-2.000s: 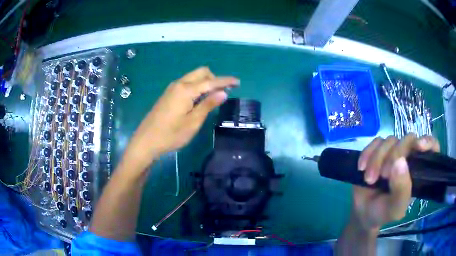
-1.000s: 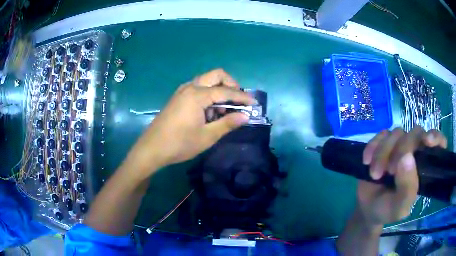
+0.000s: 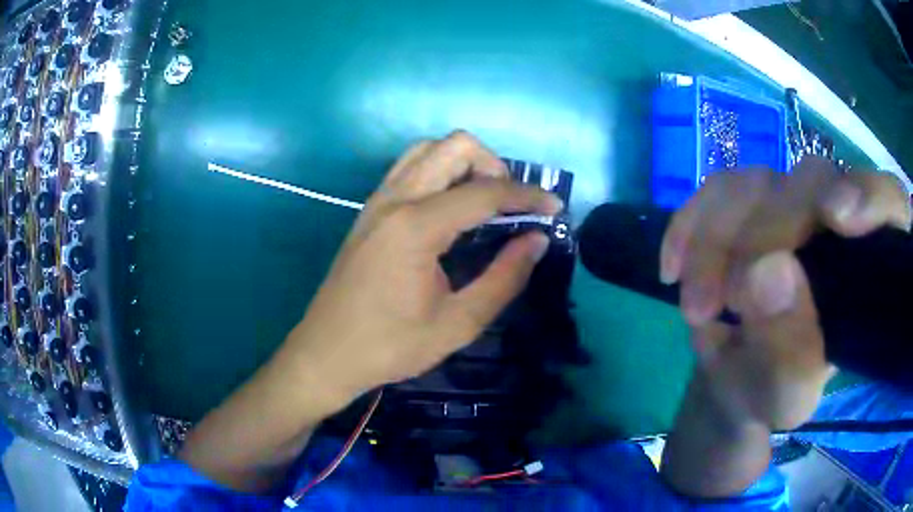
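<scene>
The black housing (image 3: 501, 350) lies on the green mat, its barrel end (image 3: 546, 178) pointing away from me. My left hand (image 3: 420, 250) pinches the head end of a white-cabled sensor (image 3: 285, 187) against the barrel end; its white lead trails out to the left. My right hand (image 3: 761, 250) grips the black electric screwdriver (image 3: 631, 250), which points left with its nose close to the sensor head. The bit's tip is hard to make out. A red wire with a white connector (image 3: 533, 467) shows at the housing's near end.
A clear blister tray (image 3: 125, 230) with rows of black round-topped modules stands on the left. The blue parts bin (image 3: 678, 140) with screws is behind my right hand, partly hidden. White cables show beyond it. A small round piece (image 3: 177, 69) lies beside the tray. A pale bench edge (image 3: 771, 55) runs behind.
My left hand has brought the white-cabled sensor onto the barrel end. The screwdriver has moved left to the sensor head. The view has shifted, and the housing appears tilted.
</scene>
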